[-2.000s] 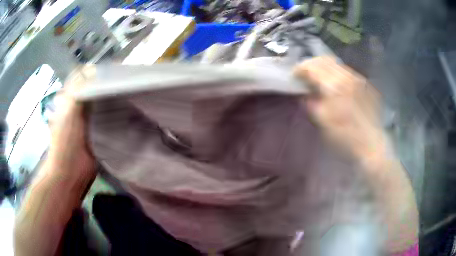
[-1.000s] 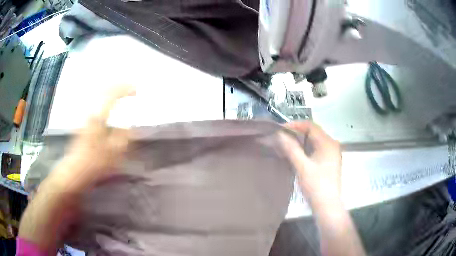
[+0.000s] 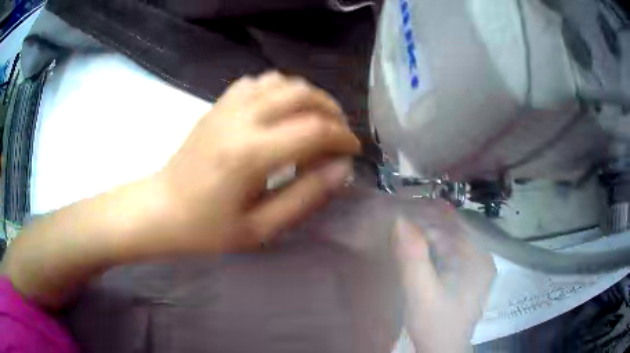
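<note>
A grey-taupe garment piece (image 3: pixel 276 303) covers the lower middle and reaches up to the machine's foot area. My left hand (image 3: pixel 269 152) is left of the needle area, its fingers bent and touching or just above the cloth; blur hides whether it grips. My right hand (image 3: pixel 442 276) is below the foot, blurred, with thumb and fingers closed on the cloth's edge. The off-white sewing machine head (image 3: pixel 456 89) with blue lettering stands above right. Small metal parts (image 3: pixel 449 189) show under it; the needle tip cannot be made out.
Dark brown cloth (image 3: pixel 304 41) lies behind my left hand, along the table's back left. The white table (image 3: pixel 103 138) shows at left. A printed scale (image 3: pixel 546 296) runs along its curved front edge at right. A grey strip (image 3: pixel 552 256) curves from the foot area to the right.
My left hand has moved right and up, close to the foot. The cloth's right end has moved up to the foot area. The view is closer to the machine head; the green-handled scissors no longer show.
</note>
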